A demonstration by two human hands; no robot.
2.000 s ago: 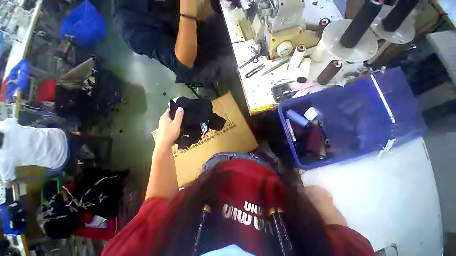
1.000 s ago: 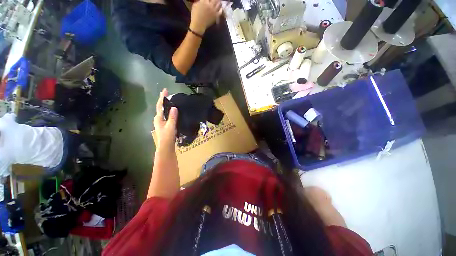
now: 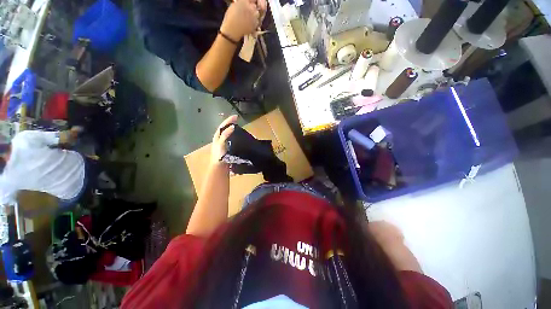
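Observation:
My left hand (image 3: 223, 140) grips the left edge of a bunch of black fabric (image 3: 252, 151) over the cardboard box (image 3: 244, 188). Pale patterned lace (image 3: 237, 162) shows beside my fingers at the fabric's left lower side. The fabric's right end hangs down towards my waist. Whether it rests on the box cannot be told. My right forearm shows at the lower right, but my right hand is hidden and cannot be seen.
A blue plastic bin (image 3: 423, 142) stands right of the box on a white surface (image 3: 453, 241). Behind it, a sewing table (image 3: 323, 102) carries a machine (image 3: 350, 45), thread cones and snips. Another person's arm (image 3: 214, 63) is ahead. A person in white (image 3: 45, 166) is at left.
My left hand has moved right, and the black fabric has shifted right and towards my body, uncovering the box's left part. The other person's hands now show with a pale strip.

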